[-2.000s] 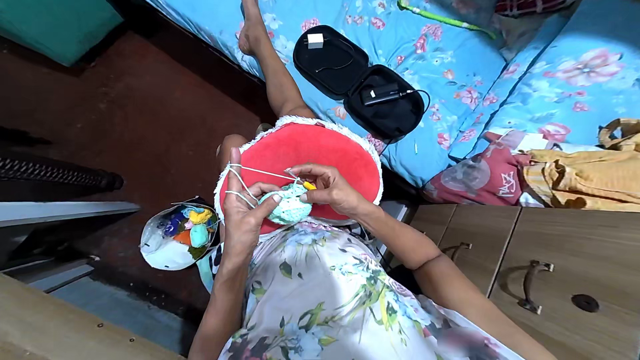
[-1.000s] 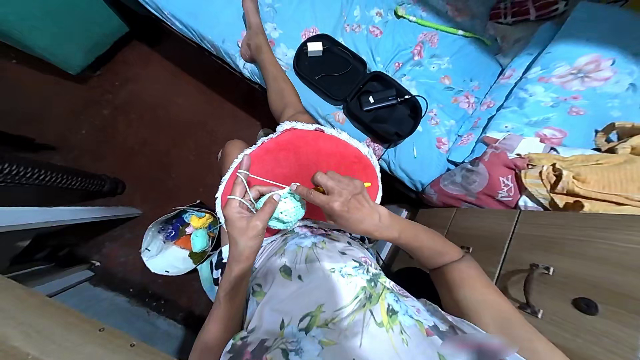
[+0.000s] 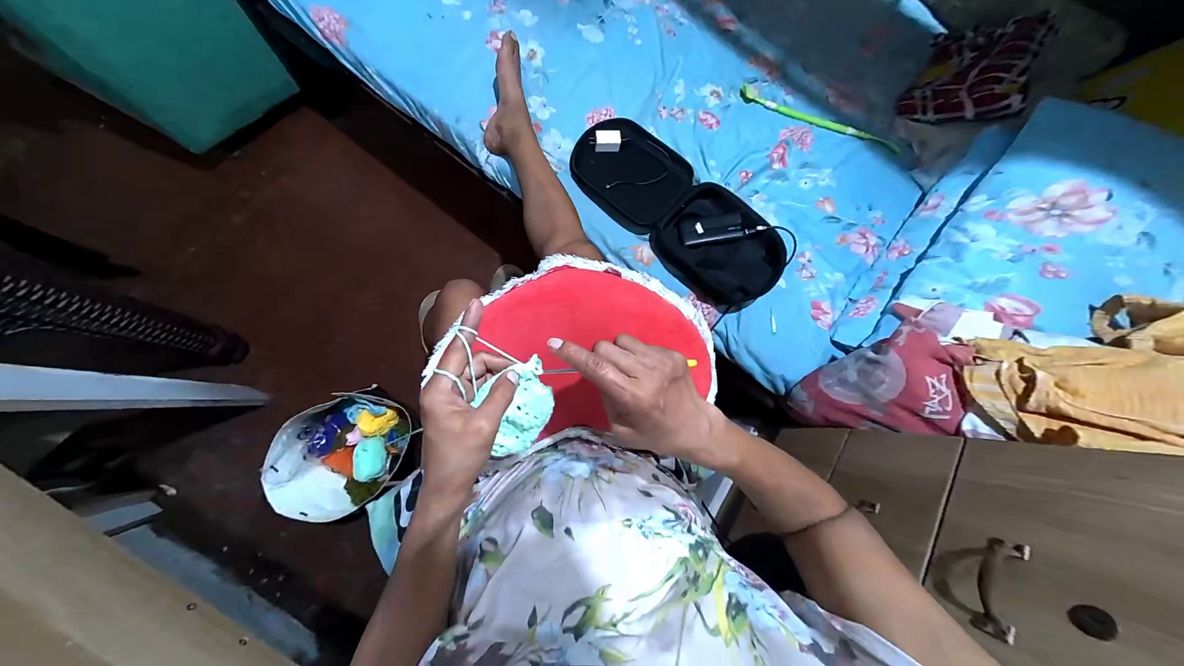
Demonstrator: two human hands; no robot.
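Observation:
My left hand (image 3: 462,407) pinches a small mint-green crochet piece (image 3: 520,414) between thumb and fingers, with pale yarn (image 3: 470,344) looped around the raised index finger. To its right, my right hand (image 3: 645,384) is closed around a crochet hook (image 3: 559,372); its yellow end shows beyond the knuckles, and its thin metal shaft runs to the top edge of the piece. My right index finger points left along the shaft. Both hands are above a round red cushion (image 3: 592,310) with a white fluffy edge, on my lap.
A white bag (image 3: 301,495) with several colored yarns stands on the floor at left. An open black case (image 3: 680,199) with a charger and cabled device lies on the floral bed (image 3: 832,185). Wooden drawers (image 3: 1064,527) and folded clothes (image 3: 1073,388) are at right.
My right hand has moved right, away from the left hand, and more of the hook's shaft shows between them. Two seconds ago both hands were close together at the mint-green piece.

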